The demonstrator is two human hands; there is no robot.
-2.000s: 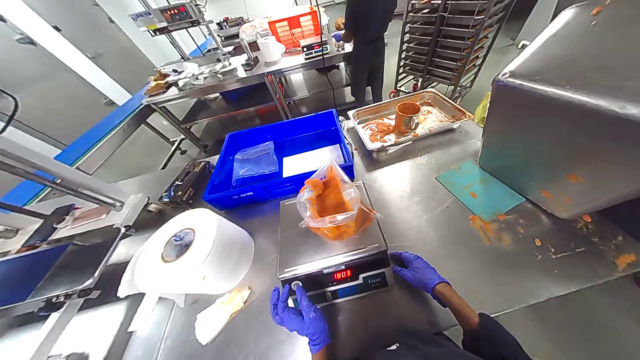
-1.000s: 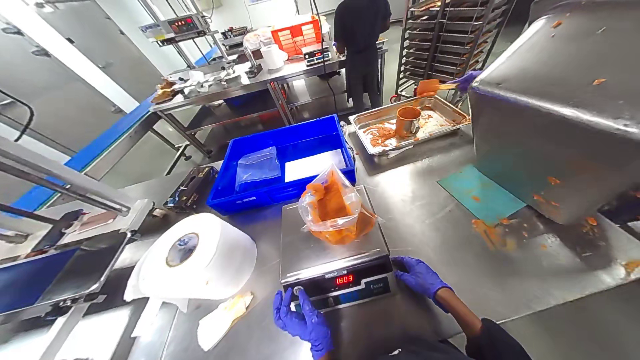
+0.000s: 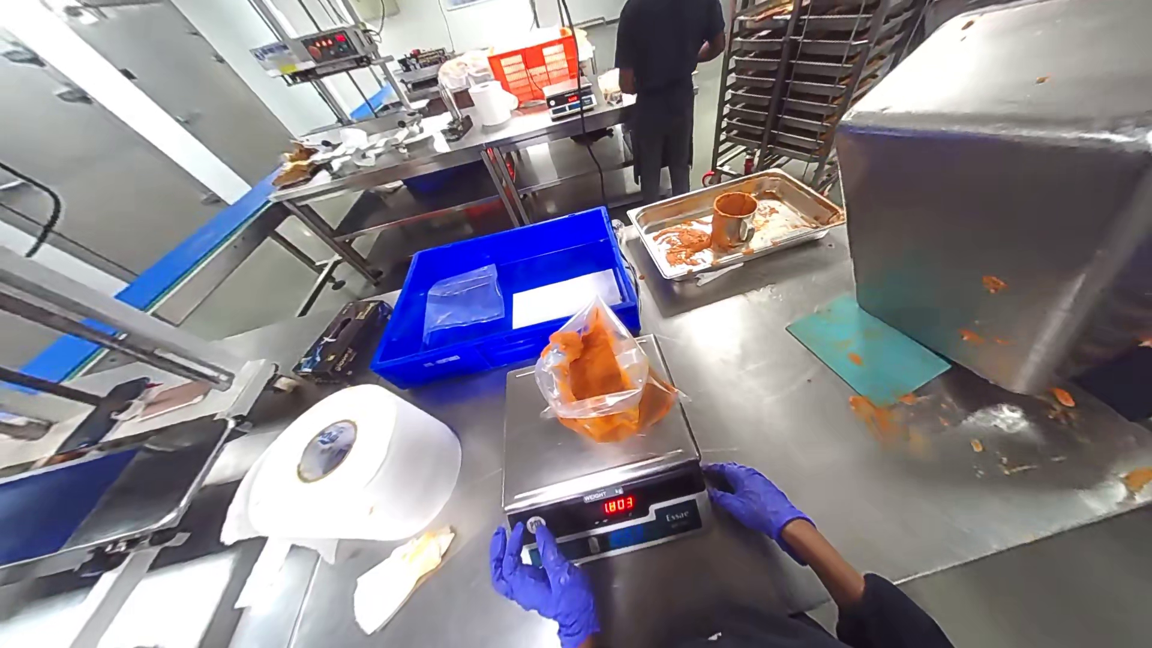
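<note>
A clear plastic bag of orange paste [image 3: 598, 378] stands open-mouthed on the steel platform of a digital weighing scale [image 3: 603, 513], whose red display is lit. My left hand [image 3: 544, 576], in a purple glove, touches the scale's front left corner with its fingers apart. At the scale's right side rests my right hand [image 3: 756, 502], also purple-gloved, fingers against the housing and holding nothing. Behind the scale is a blue plastic crate [image 3: 459, 357] with an empty clear bag [image 3: 463, 303] and a white sheet [image 3: 567, 299] inside.
A large white paper roll [image 3: 396, 459] and a stained paper piece [image 3: 402, 576] lie left. At right are a teal sheet [image 3: 868, 351] and a big steel container [image 3: 981, 207]. A steel tray [image 3: 661, 256] holds a smeared metal mug [image 3: 733, 220]. A person [image 3: 668, 81] stands beyond, near a tray rack [image 3: 801, 81].
A purple-gloved hand with an orange-smeared tool, seen above the steel tray one second ago, is out of view. Both my hands stay at the scale.
</note>
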